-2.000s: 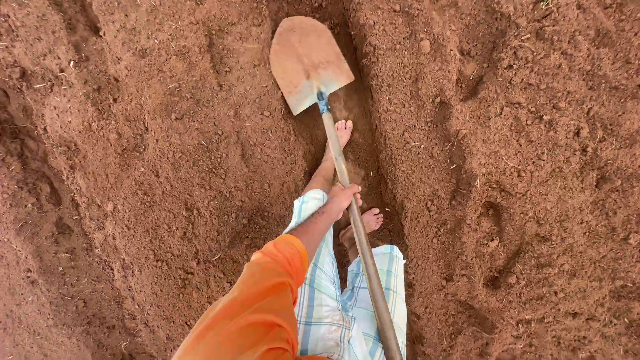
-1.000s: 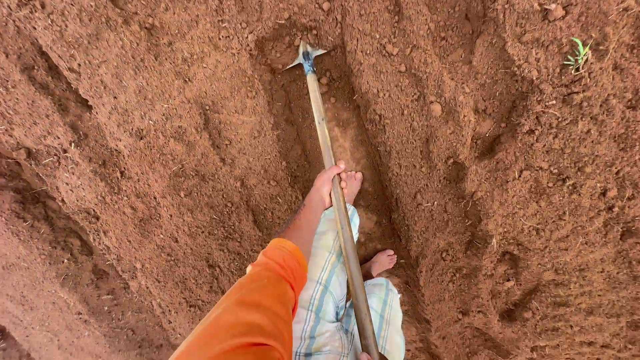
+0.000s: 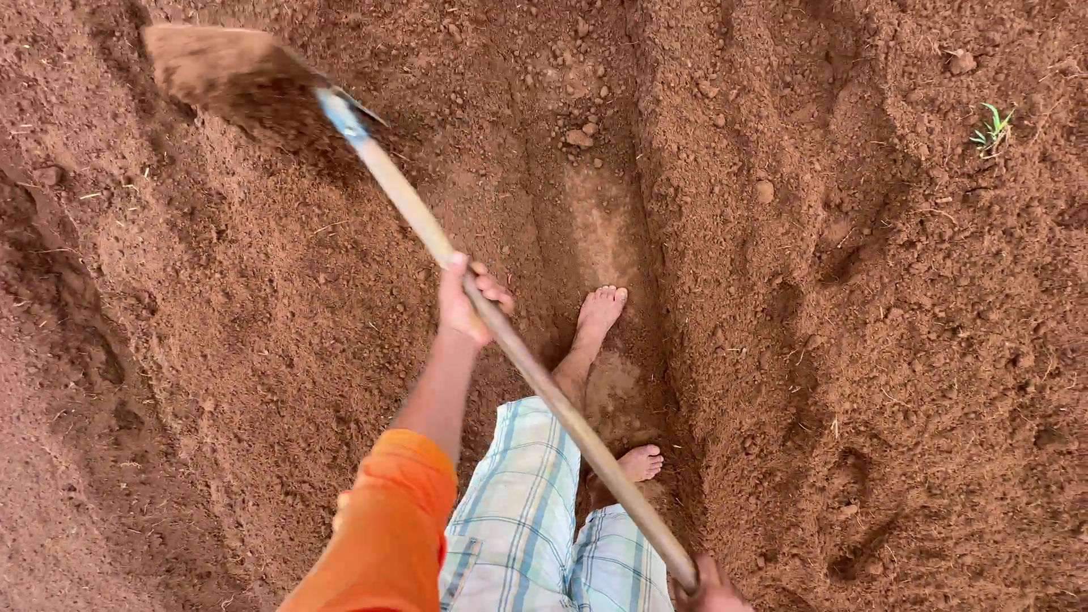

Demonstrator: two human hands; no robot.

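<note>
A shovel with a long wooden handle slants from upper left to lower right across my view. Its metal blade, blurred, carries a heap of reddish-brown soil over the loose earth at the upper left. Blue colour shows on the socket. My left hand is wrapped around the middle of the handle. At the bottom edge my right hand grips the handle's end, partly cut off by the frame.
My bare feet stand in a shallow trench with small clods in it. Ridged loose soil borders it on the right, with a small green plant growing there. More banked soil lies to the left.
The blade, in the trench one second ago, has swung up and left with soil on it. My left hand has stayed around the handle; my right hand now shows more at the bottom.
</note>
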